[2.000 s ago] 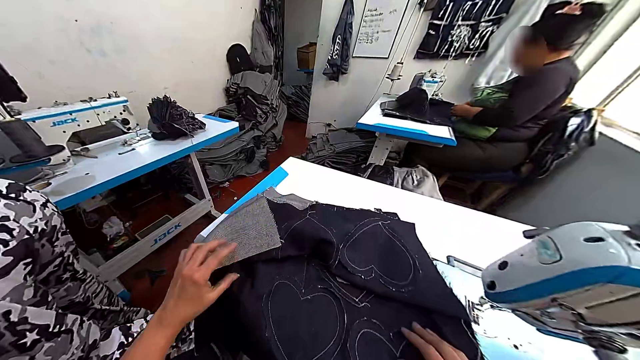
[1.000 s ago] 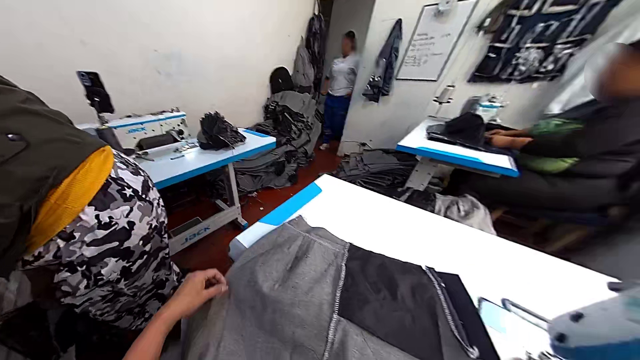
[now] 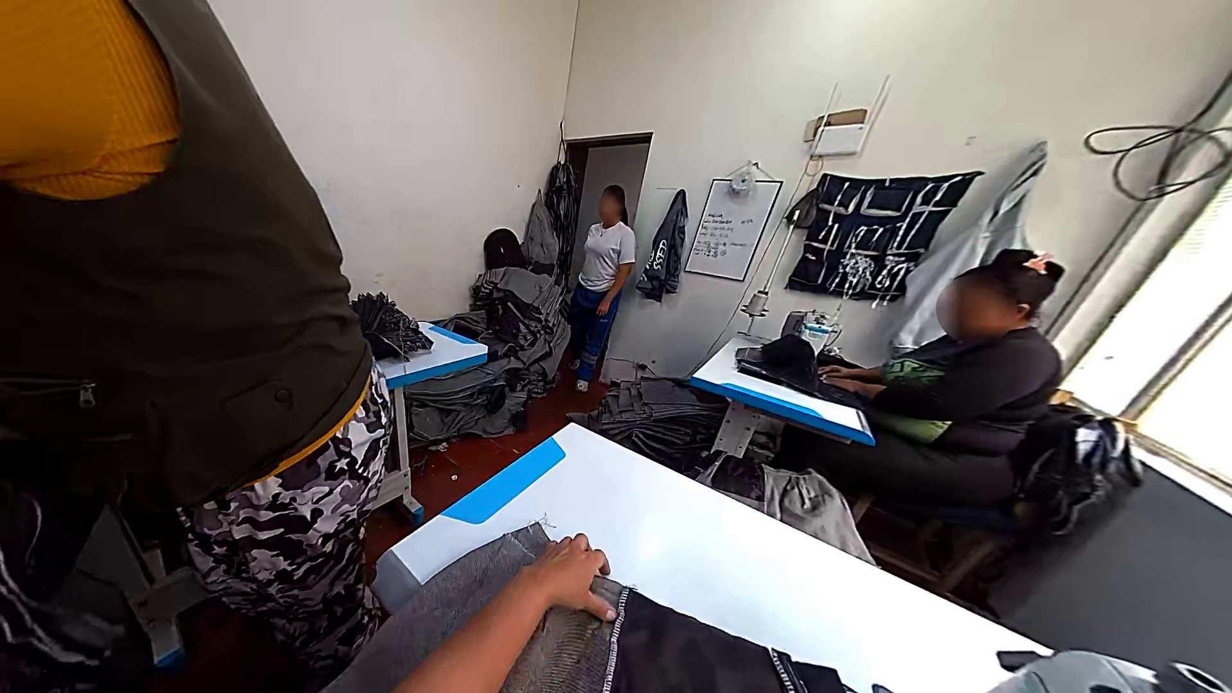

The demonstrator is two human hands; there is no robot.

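My left hand [image 3: 570, 577] lies on a grey and black fabric piece [image 3: 577, 640] near its upper edge, fingers bent over the cloth; whether it pinches the cloth is unclear. The thumb rests beside a white overlocked seam that joins the grey part to the black part. Loose threads stick out at the grey corner. The cloth lies on a white sewing table [image 3: 674, 549] with blue edging. My right hand is not in view.
A sewing machine [image 3: 1078, 674] shows at the lower right. A person in a dark vest [image 3: 192, 337] stands close at the left. Another person [image 3: 982, 375] sits sewing at a table [image 3: 789, 399]. A third person [image 3: 604, 279] stands by the doorway. Fabric piles [image 3: 500, 337] lie beyond.
The dark cloth with stitched hearts, seen two seconds ago, no longer shows; grey and black cloth does. The person in the vest has come to stand at the left. My view has tilted up.
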